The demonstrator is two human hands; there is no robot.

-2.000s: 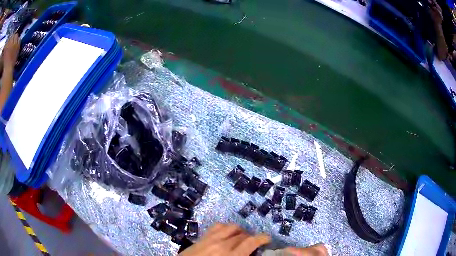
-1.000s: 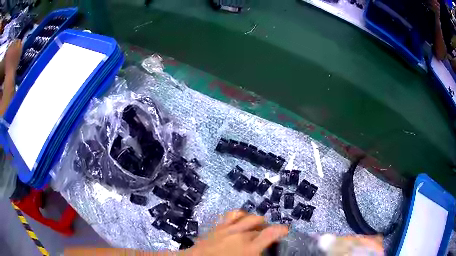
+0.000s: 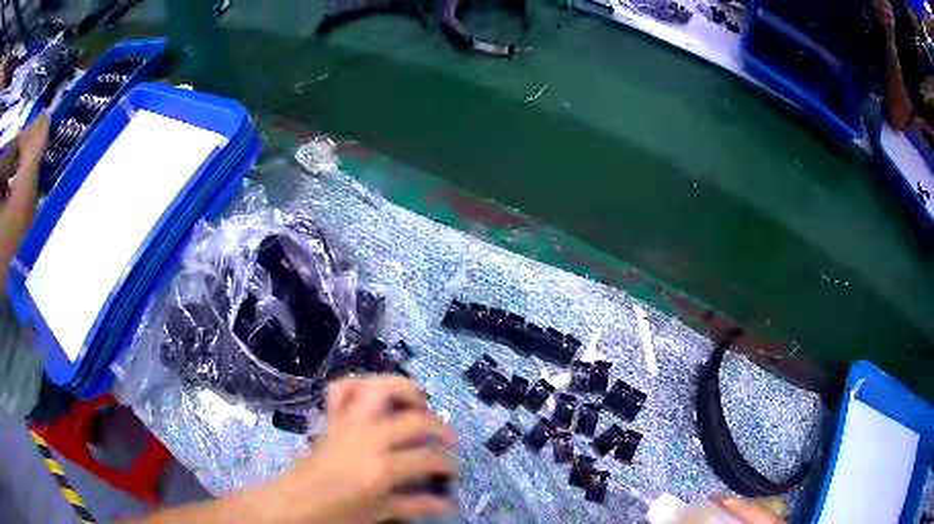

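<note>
My left hand (image 3: 374,450) is blurred, with curled fingers, over the pile of loose black covers beside the clear parts bag (image 3: 184,343). A dark shape shows under its fingers; I cannot tell if it is held. My right hand (image 3: 753,510) is cut off by the bottom edge, with a blurred white thing (image 3: 676,510) at its fingertips; its grip is hidden. Glossy black covers lie in a short row (image 3: 512,331) and in a loose group (image 3: 563,411) on the bubble wrap (image 3: 410,241).
A black headband (image 3: 717,430) lies at right beside a blue tray (image 3: 871,440). Stacked blue trays (image 3: 128,220) with a white sheet stand at left. Headbands (image 3: 481,43) lie on the green belt (image 3: 635,174). Another person's hand (image 3: 31,143) is at far left, and another at upper right.
My left hand has moved left, from the bottom middle to the pile of covers. My right hand is lower and more cut off. Headbands have come further into view on the belt.
</note>
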